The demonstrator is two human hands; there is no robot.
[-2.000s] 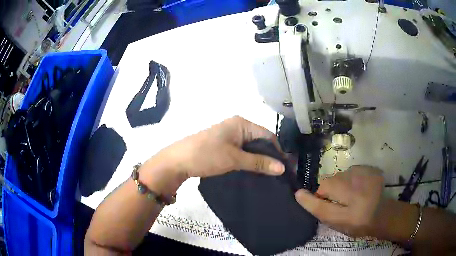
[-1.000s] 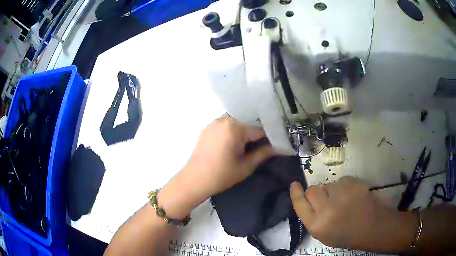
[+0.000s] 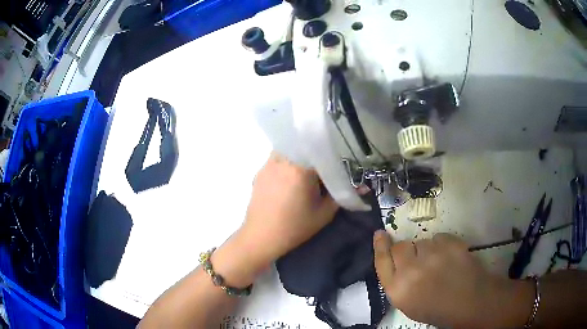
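Observation:
A black fabric panel [image 3: 322,257] lies under my hands, its upper end close to the needle area of the white sewing machine [image 3: 373,103]. A black zipper band [image 3: 376,295] runs along its right edge and loops out below it. My left hand [image 3: 289,202] grips the panel's upper left part; its fingertips are partly hidden behind the machine's white lever. My right hand [image 3: 428,273] rests at the right edge, thumb and fingers on the band and panel edge. The needle tip is too small to make out.
Another zipper band [image 3: 152,151] and a rounded black panel [image 3: 108,238] lie on the white table at left. A blue bin [image 3: 72,205] heaped with black bands stands at the left edge. Black snips [image 3: 531,238] and a slim tool [image 3: 577,218] lie at right.
The panel has moved up to the needle area, and the band's loop now hangs out below it. My left hand has moved behind the white lever. The view has shifted closer to the machine.

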